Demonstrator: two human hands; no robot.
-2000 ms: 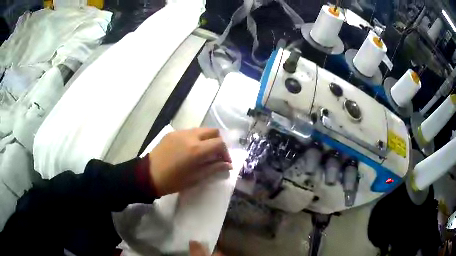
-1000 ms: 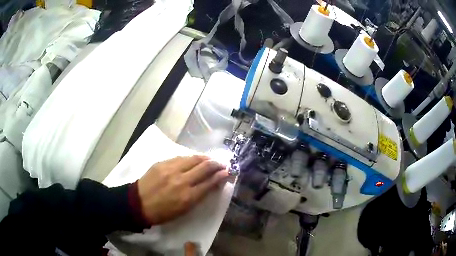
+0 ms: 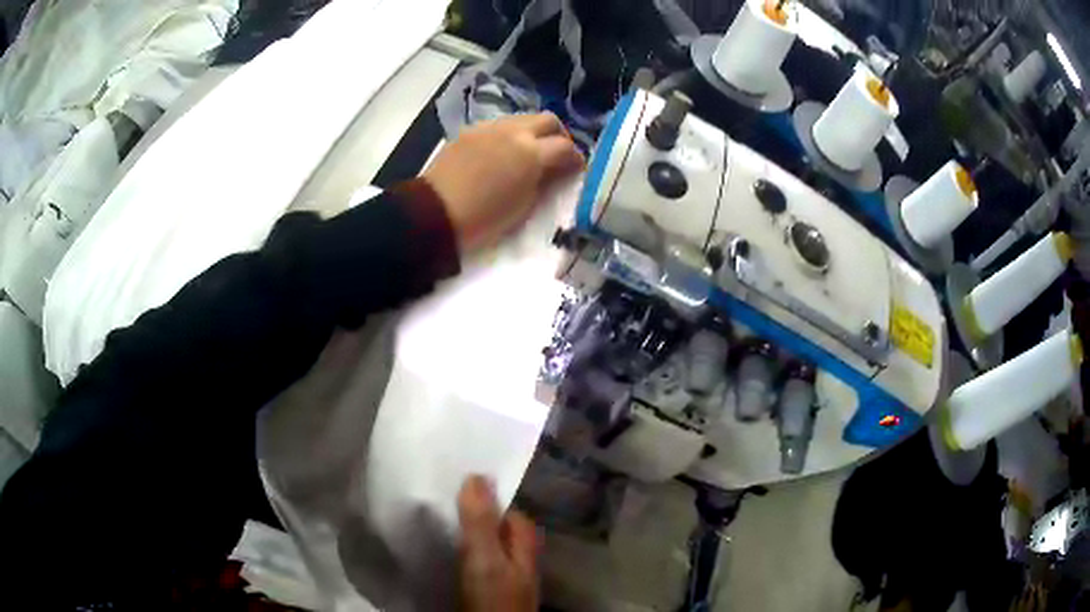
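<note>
A white garment piece (image 3: 460, 395) lies under the brightly lit needle area (image 3: 559, 341) of the overlock machine (image 3: 765, 257). My left hand (image 3: 502, 173) is behind the needle area, at the piece's far part beside the machine head, with its fingers bent; its fingertips are partly hidden, so a grip cannot be told. My right hand (image 3: 496, 556) is at the bottom, cut off by the picture's edge, with a finger on the near part of the piece by its right edge.
A long white fabric stack (image 3: 191, 203) lies left of the machine. Crumpled pieces (image 3: 72, 155) are at far left. White thread cones (image 3: 755, 48) stand behind the machine. Grey strips (image 3: 490, 96) hang beyond my left hand. A dark upright bar (image 3: 708, 538) is below the head.
My left hand has moved from in front of the needle area to behind it. The garment piece now extends beyond the needle. More of my right hand shows at the bottom.
</note>
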